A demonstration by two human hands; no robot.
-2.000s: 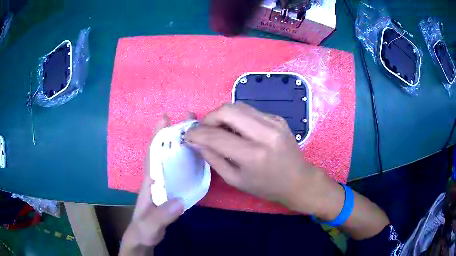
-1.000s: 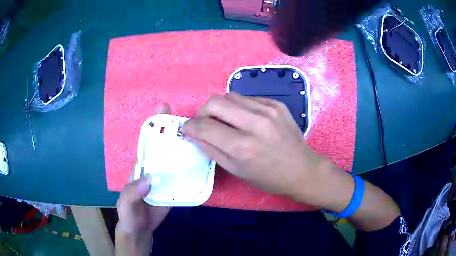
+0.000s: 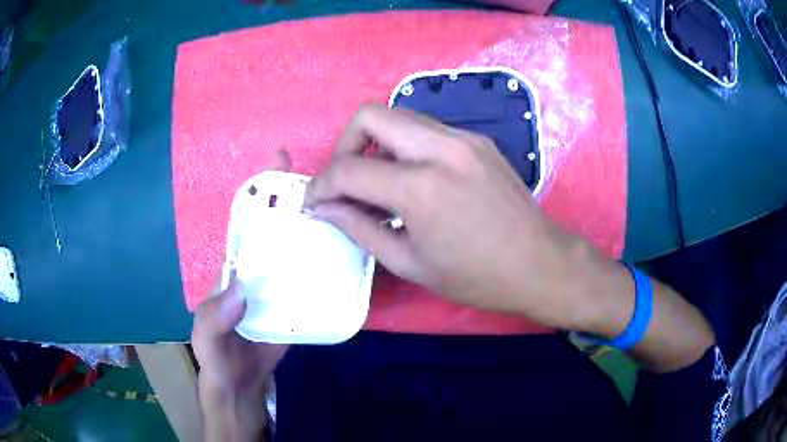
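A white cover (image 3: 302,276), inside facing up, is held over the near left part of the red foam mat (image 3: 250,112). My left hand (image 3: 231,341) grips its left edge, thumb on the inside. My right hand (image 3: 449,207) has its fingertips at the cover's top edge, beside the small cut-outs; what they pinch is mostly hidden. A tiny white plug (image 3: 396,223) shows against my right hand. A black-backed half (image 3: 483,116) with a white rim lies on the mat, partly covered by my right hand.
Clear plastic film (image 3: 565,104) lies on the mat's right side. A wrapped black-backed unit (image 3: 80,121) is at the left, another (image 3: 701,39) at the upper right. A dark cable (image 3: 660,147) runs along the bench on the right. A white piece (image 3: 9,274) sits at the left edge.
The view has shifted, so the mat sits higher and the dark shape at the top is gone. The cover has turned flatter towards the camera. My right fingers remain at its top edge.
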